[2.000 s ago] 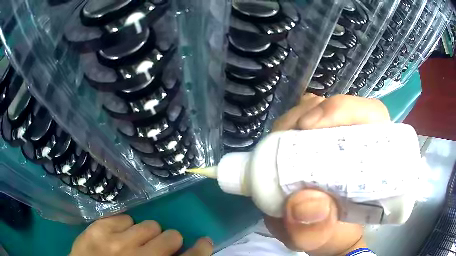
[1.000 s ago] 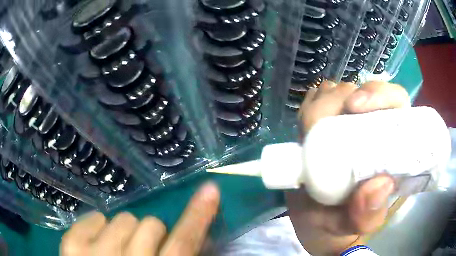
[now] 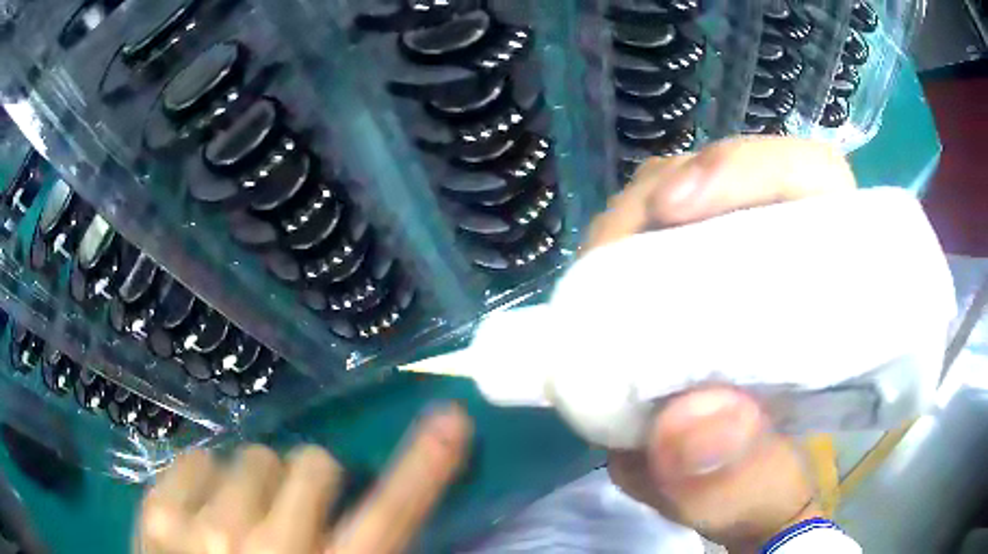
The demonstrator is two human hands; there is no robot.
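A clear blister tray holds rows of overlapping glossy black round parts. The middle rows show short lines of shiny silver spots; the rows at the left show white marks. My right hand is shut around a white squeeze bottle, thumb below and fingers above. Its pale-yellow nozzle points left, its tip just beyond the tray's near edge. My left hand is low in the picture, blurred, with the index finger stretched out, holding nothing, below the tray edge.
A green mat lies under the tray. A dark red surface is at the right edge. A dark round object is at the lower left. A white-and-blue cuff is at my right wrist.
The tray rows have shifted left, and a row with silver spots instead of white marks is now before the nozzle. The bottle moved right, then back left. My left index finger has stretched out.
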